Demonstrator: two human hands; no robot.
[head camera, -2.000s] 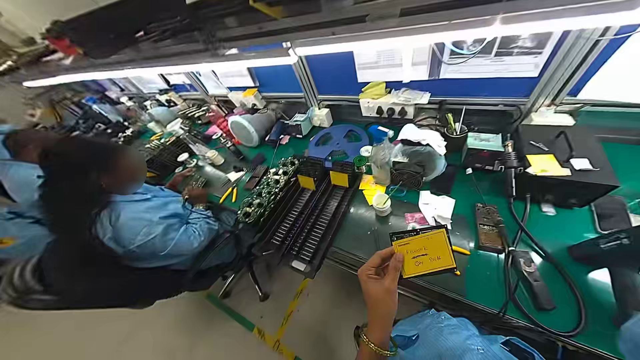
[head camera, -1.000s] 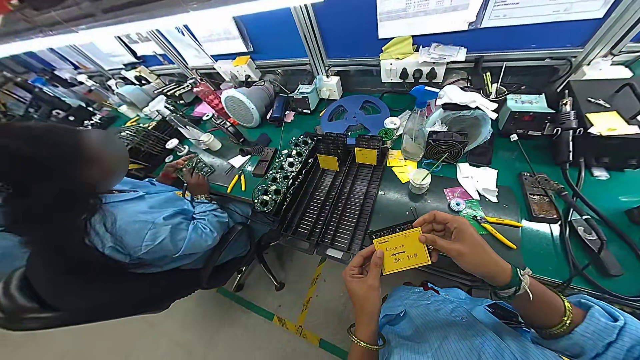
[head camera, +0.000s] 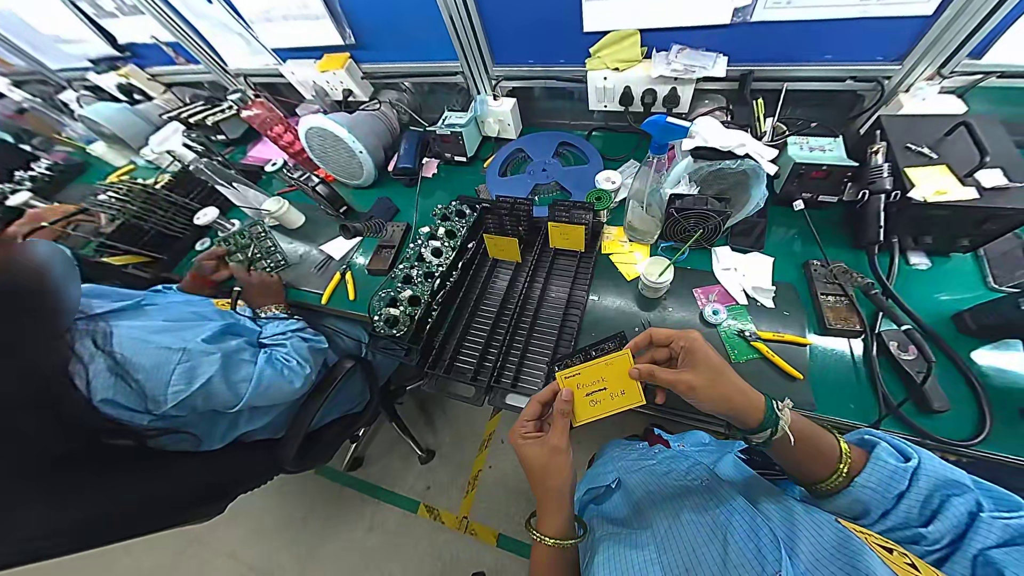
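A yellow card (head camera: 602, 389) bearing handwriting is held up between both hands, in front of the bench edge. My left hand (head camera: 548, 436) pinches its left edge between thumb and fingers. My right hand (head camera: 692, 372) grips its upper right corner. Behind the card shows the upper part of a dark circuit board (head camera: 590, 352), close against it; the rest of the board is hidden. Just beyond my hands stand two black slotted racks (head camera: 538, 320), each with a yellow card at its far end. Round green circuit boards (head camera: 424, 268) stand in a row left of the racks.
Yellow-handled cutters (head camera: 776, 352), a solder spool (head camera: 714, 313) and a white jar (head camera: 656, 277) lie or stand on the right of the mat. Further right are a soldering iron stand (head camera: 834, 300) and looping black cables. A co-worker (head camera: 208, 360) sits at left, beside a chair.
Two seconds ago one raised hand held the card out over the bench; both hands now hold it, lower and nearer my body. The view has turned and moved closer to the racks.
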